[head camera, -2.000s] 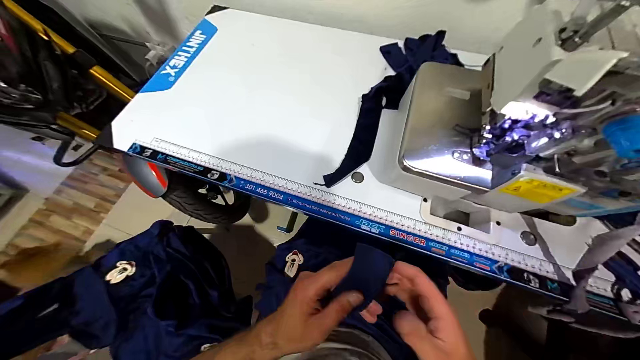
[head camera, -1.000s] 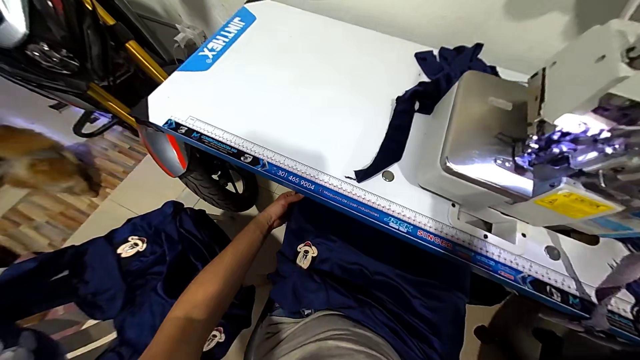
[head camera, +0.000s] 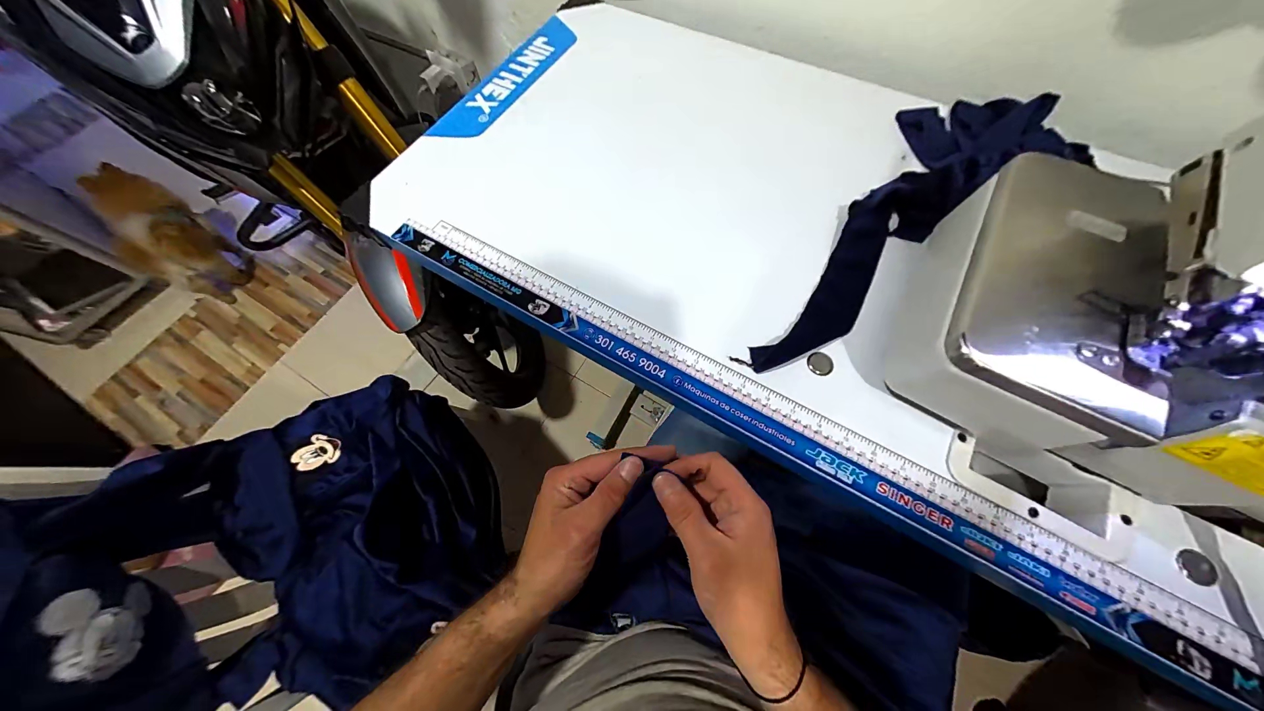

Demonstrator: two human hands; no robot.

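My left hand (head camera: 583,523) and my right hand (head camera: 726,533) are side by side above my lap, just in front of the table's edge. Between thumbs and fingers both pinch the top edge of a navy fabric piece (head camera: 637,518), which hangs down between them. More navy cloth (head camera: 849,592) lies over my lap and under the table edge; where the held piece ends in it, I cannot tell. A long navy fabric strip (head camera: 839,286) lies on the white table (head camera: 691,168), bunched at its far end beside the metal-covered sewing machine (head camera: 1066,296).
A printed measuring tape (head camera: 711,370) runs along the table's front edge. Navy garments with light patches (head camera: 385,533) lie at the left. Behind them stand a motorcycle's wheel (head camera: 484,346) and yellow fork tubes (head camera: 370,118). A furry animal (head camera: 158,227) is on the floor at far left.
One second ago a hand was at the table's edge beside the navy cloth; now both hands are together, pinching fabric. Two seconds ago both hands also held navy fabric.
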